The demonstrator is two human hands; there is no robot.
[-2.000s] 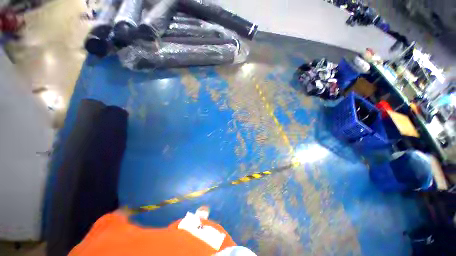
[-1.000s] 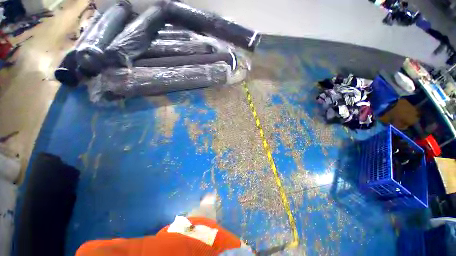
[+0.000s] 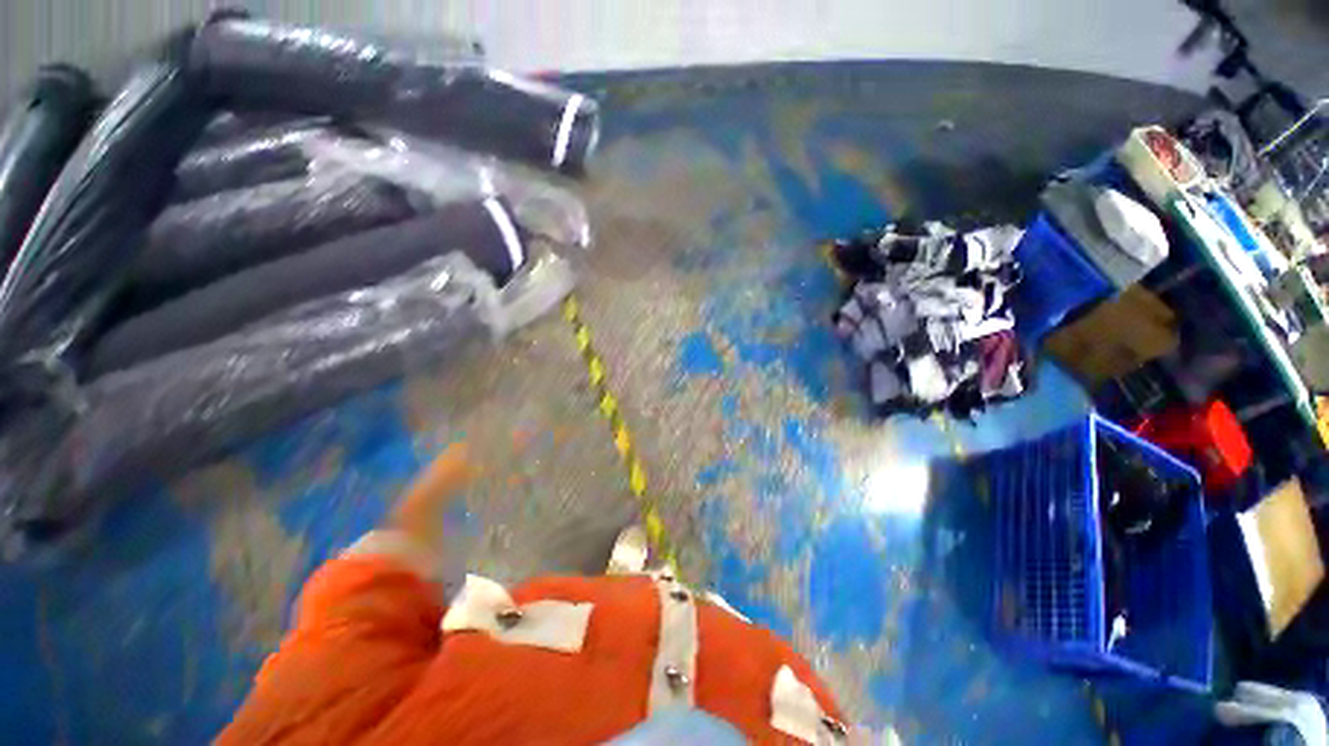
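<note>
My left hand (image 3: pixel 432 490) reaches out low in front of me from an orange sleeve. It is blurred, and whether it holds anything cannot be told. My right hand is not in view. Long dark fabric rolls (image 3: pixel 277 357) in shiny clear film lie heaped on the floor at the left, beyond my left hand and apart from it. One roll (image 3: pixel 386 91) lies across the top of the heap, with a white band near its end.
A yellow and black floor line (image 3: pixel 612 415) runs towards me. At the right are a heap of cloth pieces (image 3: pixel 933 313), a blue slotted basket (image 3: pixel 1047 547) with dark contents, a red stool or box (image 3: pixel 1202 437), a cardboard box (image 3: pixel 1115 332) and a long cluttered table (image 3: pixel 1239 284).
The view has moved forward and turned, so the rolls look larger and nearer. The dark rolls at the lower left have left the picture. My left hand has come into view.
</note>
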